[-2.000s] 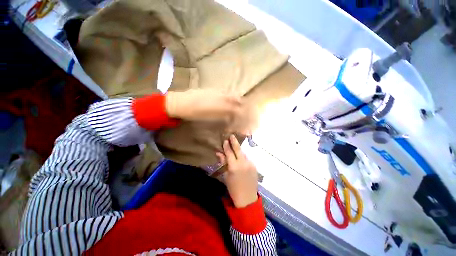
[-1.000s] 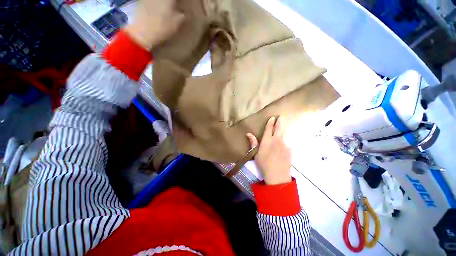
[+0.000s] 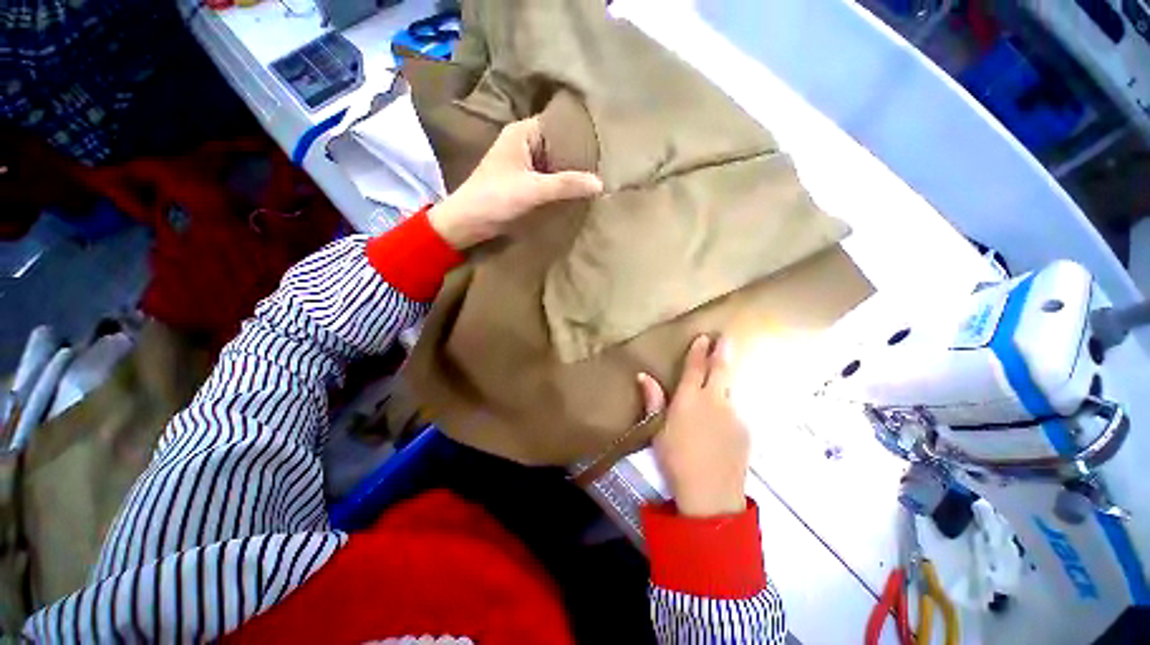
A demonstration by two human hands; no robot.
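Note:
The khaki garment panel (image 3: 694,239) lies over the table left of the lit needle area, its lower edge hanging over the table's front edge. My left hand (image 3: 517,189) is on the bunched upper left part of the cloth, with a fold between thumb and fingers. My right hand (image 3: 700,428) lies on the lower right part of the cloth. A narrow brown strip (image 3: 618,450) runs from under its thumb to the table edge. The sewing machine (image 3: 1009,365) stands at the right, away from my hands.
Scissors with red and yellow handles (image 3: 914,607) lie on the table at the lower right. White cloth (image 3: 394,154) hangs at the table edge, upper left. A blue crate rim (image 3: 378,479) shows below the table. Piled khaki cloth (image 3: 95,441) is at the far left.
My left hand has come from the upper left, beyond the cloth, back down onto the bunched part. White cloth now shows at the left. My right hand stays on the panel; the view has shifted.

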